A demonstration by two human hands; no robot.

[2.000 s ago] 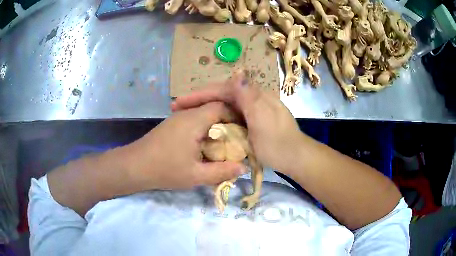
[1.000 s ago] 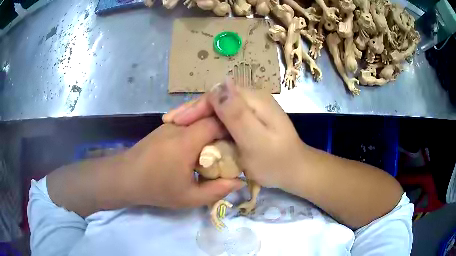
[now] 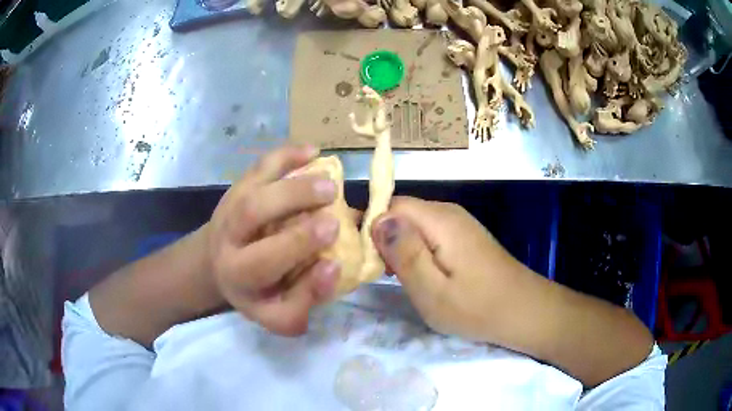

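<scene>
My left hand (image 3: 277, 241) is wrapped around a tan torso (image 3: 347, 241) over my lap, its fingers across the front. My right hand (image 3: 433, 257) grips a tan arm (image 3: 380, 172) near its shoulder end, thumb on it. The arm points up from the torso's right side, its open-fingered hand above the cardboard mat's lower half. Whether the shoulder end is fully seated in the torso cannot be told. The torso's left side is hidden by my left hand.
A brown stained cardboard mat (image 3: 321, 104) with a green dish (image 3: 382, 71) lies on the metal bench (image 3: 193, 104). A large heap of tan arms (image 3: 578, 64) is at the right and along the back. A blue-edged flat object (image 3: 201, 11) is at the back left. Blue bins (image 3: 602, 241) are below.
The torso has been turned, and an arm that hung down towards my lap now points up. My hands, cupped together before, are now apart on either side of it.
</scene>
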